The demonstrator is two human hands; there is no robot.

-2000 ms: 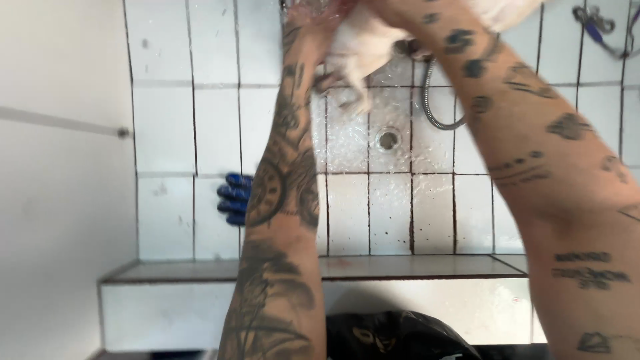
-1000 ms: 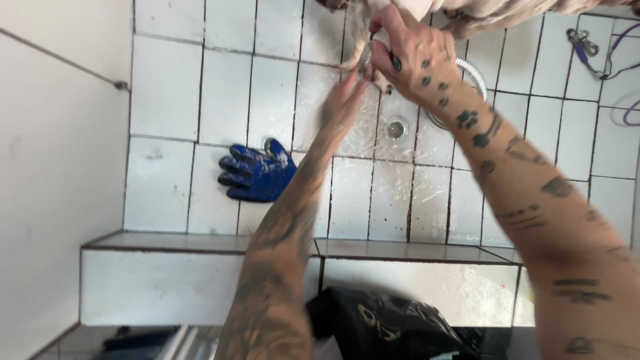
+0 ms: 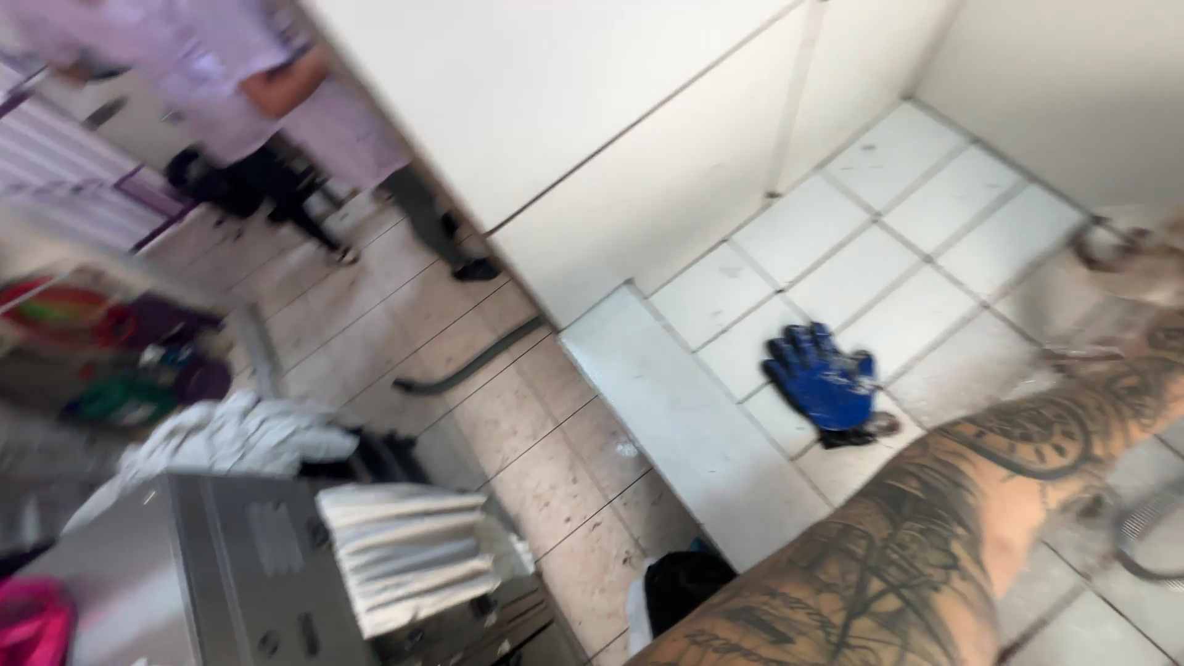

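Note:
My tattooed left forearm (image 3: 925, 518) reaches from the bottom middle to the right edge, where the left hand is out of view. My right arm and hand do not show. A blue coated work glove (image 3: 823, 384) lies palm side up on the white tiled floor of the wash basin, left of the forearm. At the right edge, beyond the forearm, is the blurred pale and brown coat of an animal (image 3: 1142, 264). Part of a ribbed metal shower hose (image 3: 1133, 541) curves below the forearm.
A white panel (image 3: 592, 111) and a raised tiled ledge (image 3: 684, 425) border the basin. On the left are a metal cabinet (image 3: 250, 555), folded white towels (image 3: 412, 546) and a grey tube (image 3: 472, 361) on the floor. Two people (image 3: 240, 102) in light purple tops stand farther back.
The view has swung far to the left, bringing the room and people in. Both hands, in view one second ago at the animal, are now outside the frame. The glove still lies on the tiles.

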